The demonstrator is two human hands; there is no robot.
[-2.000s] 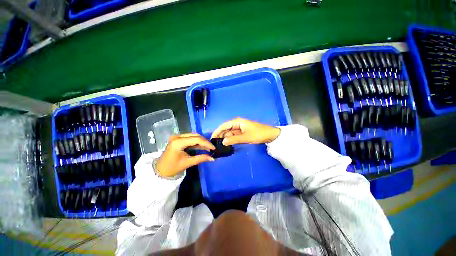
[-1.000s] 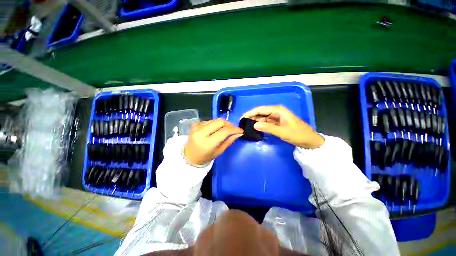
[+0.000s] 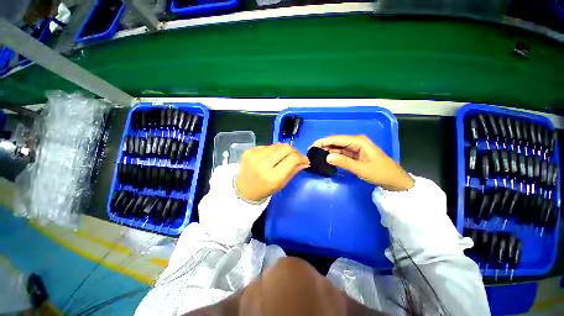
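A black housing (image 3: 321, 162) is held in the fingertips above the blue work tray (image 3: 328, 225). My right hand (image 3: 365, 162) grips it from the right. My left hand (image 3: 269, 170) has its fingertips at the housing's left edge; whether they hold a small part is too small to tell. Black units with pins (image 3: 292, 126) lie in the work tray's upper left corner. A clear parts box (image 3: 234, 145) with small white pieces sits left of the work tray, partly behind my left hand and sleeve.
A blue tray (image 3: 202, 166) with rows of black units stands at left, another (image 3: 461, 179) at right. A clear crinkled plastic heap (image 3: 62, 160) is at far left. The green conveyor belt (image 3: 278, 68) runs behind the trays. More blue trays (image 3: 99, 31) are at the upper left.
The view has shifted, so the trays appear farther right. Both hands stay at the black housing, which is now turned differently in the fingertips.
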